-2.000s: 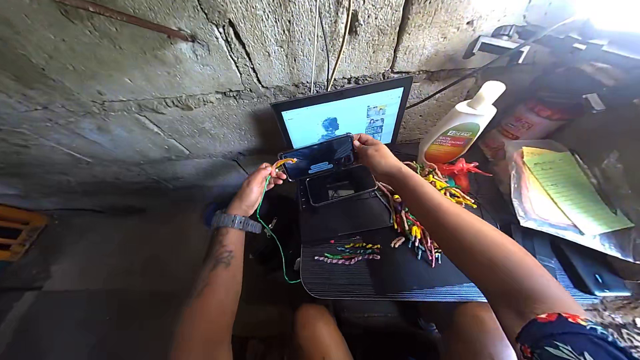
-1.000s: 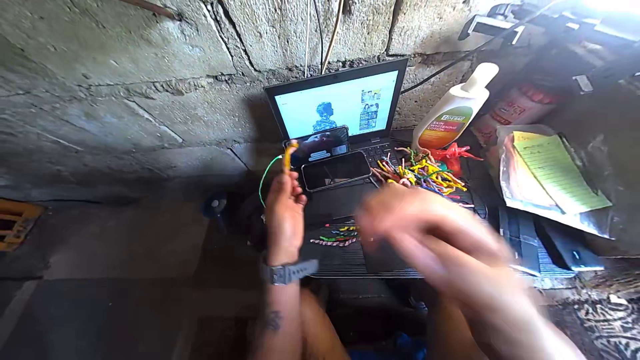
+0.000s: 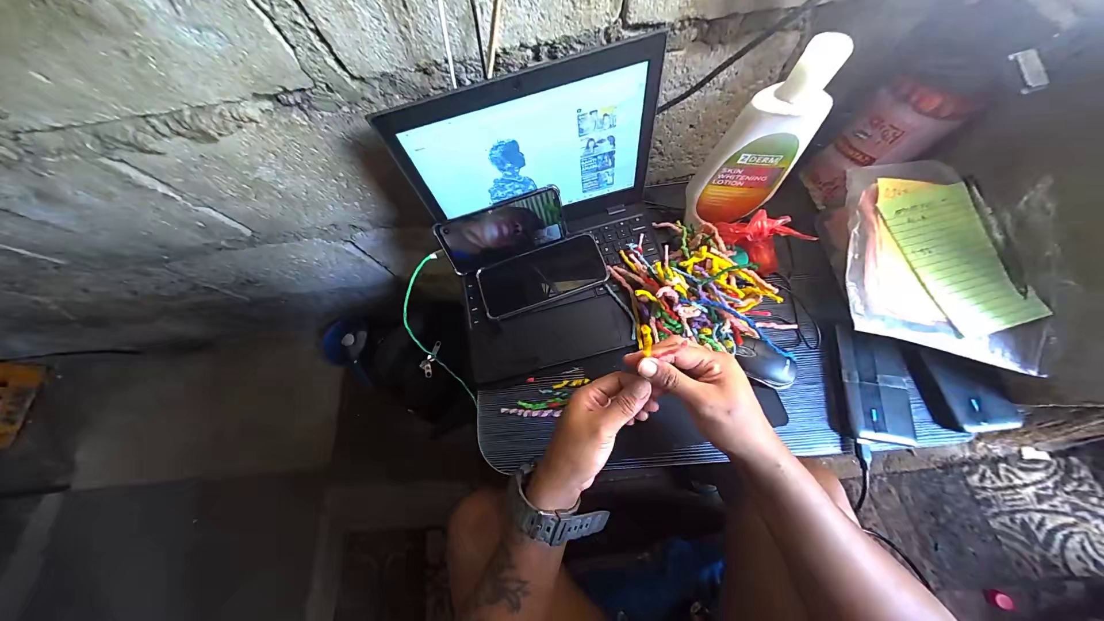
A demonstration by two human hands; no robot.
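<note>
My left hand [image 3: 604, 423], with a grey strap watch on its wrist, and my right hand [image 3: 699, 388] meet fingertip to fingertip over the table's front part. Between their fingertips is a small yellow twisted cord [image 3: 645, 338], mostly hidden by the fingers. Just behind them, a tangled pile of multicoloured twisted cords [image 3: 690, 293] lies partly on the laptop's right side. Several short cord pieces [image 3: 543, 402] lie in rows left of my left hand. One smartphone [image 3: 542, 276] lies on the keyboard of the open laptop [image 3: 552, 332]; another smartphone [image 3: 500, 231] leans against its screen.
A white lotion bottle [image 3: 746, 155] and a red plastic bag [image 3: 759, 240] stand behind the pile. A computer mouse [image 3: 766, 362] is beside my right hand. Further right are black devices [image 3: 875, 388] and a plastic sleeve with yellow paper [image 3: 957, 250]. A block wall [image 3: 216, 172] rises behind.
My left hand has come down from in front of the laptop screen, where it held the yellow cord up. My right hand, blurred a second ago, has joined it at the cord.
</note>
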